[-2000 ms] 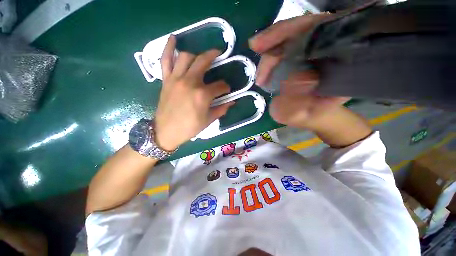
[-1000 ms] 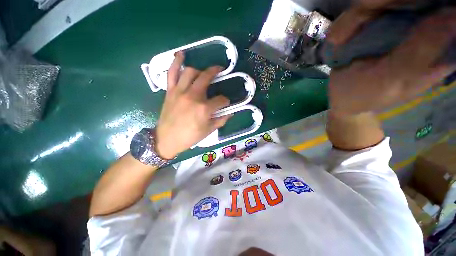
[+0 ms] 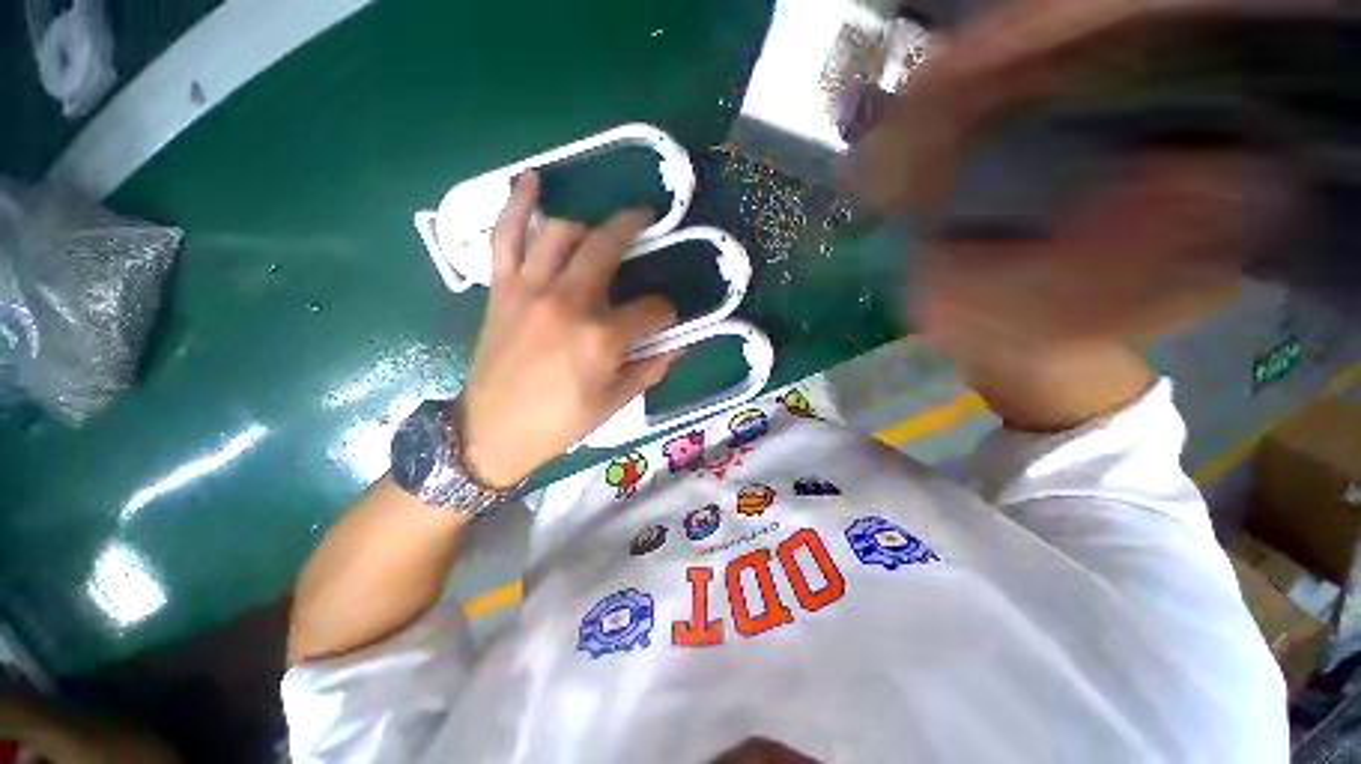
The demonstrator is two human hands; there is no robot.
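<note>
Three white plastic frames (image 3: 675,164) lie side by side on the green bench, their rounded loops pointing right. My left hand (image 3: 555,321), with a watch on the wrist, rests spread over their left parts and holds them down; it hides much of the middle and near frames. My right hand (image 3: 1045,224) is raised at the right, large and strongly blurred, closed around the dark body of the electric screwdriver (image 3: 1179,90). The driver's tip cannot be made out. The screw feeder (image 3: 788,75) stands at the top, partly hidden behind my right hand.
Loose small screws (image 3: 776,209) are scattered on the bench in front of the feeder. A clear plastic bag with grainy grey contents (image 3: 112,306) lies at the left. A pale curved rail (image 3: 209,90) crosses the upper left. Cardboard boxes (image 3: 1311,485) stand at the lower right.
My right hand and the driver have moved from beside the frames' loops up and right to the feeder. The left hand stays on the frames. The view has shifted, showing the feeder and screws.
</note>
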